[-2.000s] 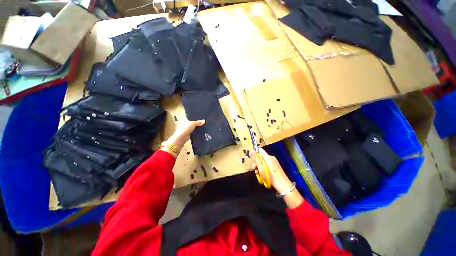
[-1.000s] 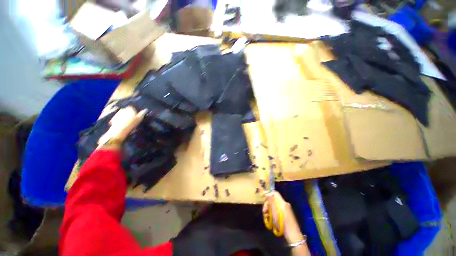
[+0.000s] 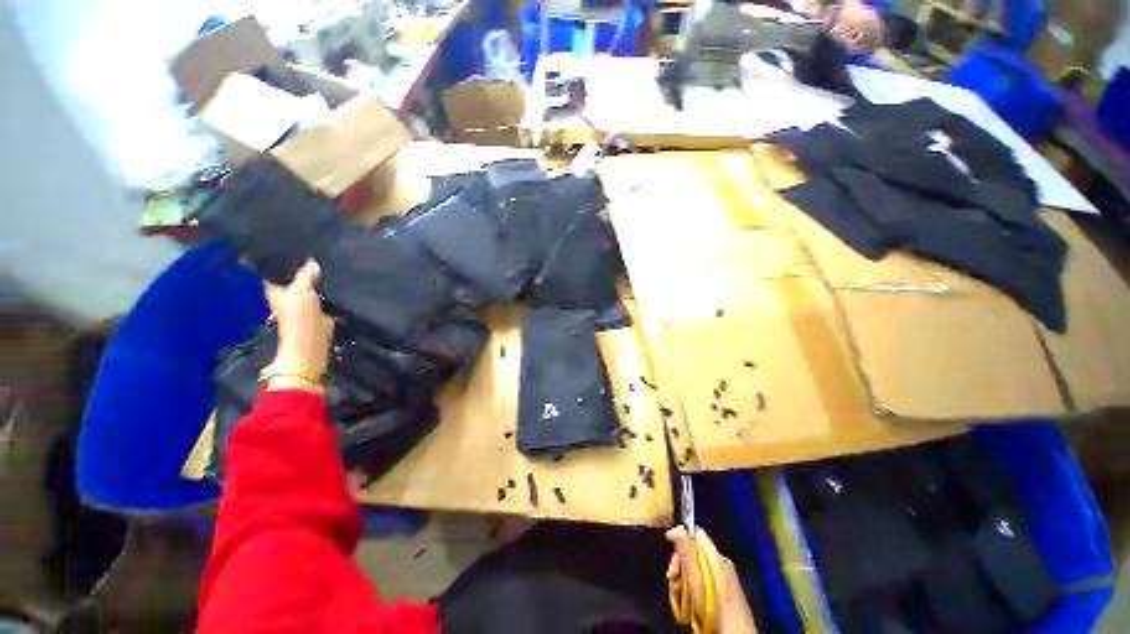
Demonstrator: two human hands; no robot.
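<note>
My left hand [image 3: 299,316] grips the edge of a black pouch [image 3: 267,217] and holds it raised over the left side of the pile of black pouches [image 3: 471,235]. My right hand [image 3: 709,580] holds scissors [image 3: 694,564] with yellow handles at the table's front edge, the silver blades pointing away from me. A single black pouch with a small white logo [image 3: 564,384] lies flat on the cardboard between my hands, touched by neither. Small black scraps [image 3: 533,489] lie around it.
Cardboard sheets [image 3: 694,285] cover the table. A heap of black pieces [image 3: 942,198] lies far right. A blue bin [image 3: 1078,508] with black pouches stands at front right, another blue bin [image 3: 136,384] at left. An open carton [image 3: 341,143] is at back left. A person's hand shows at the far top.
My left hand left the logo pouch, moved to the left pile and now lifts a black pouch from it. The logo pouch stays on the cardboard. My right hand still holds the scissors. The view tilted up.
</note>
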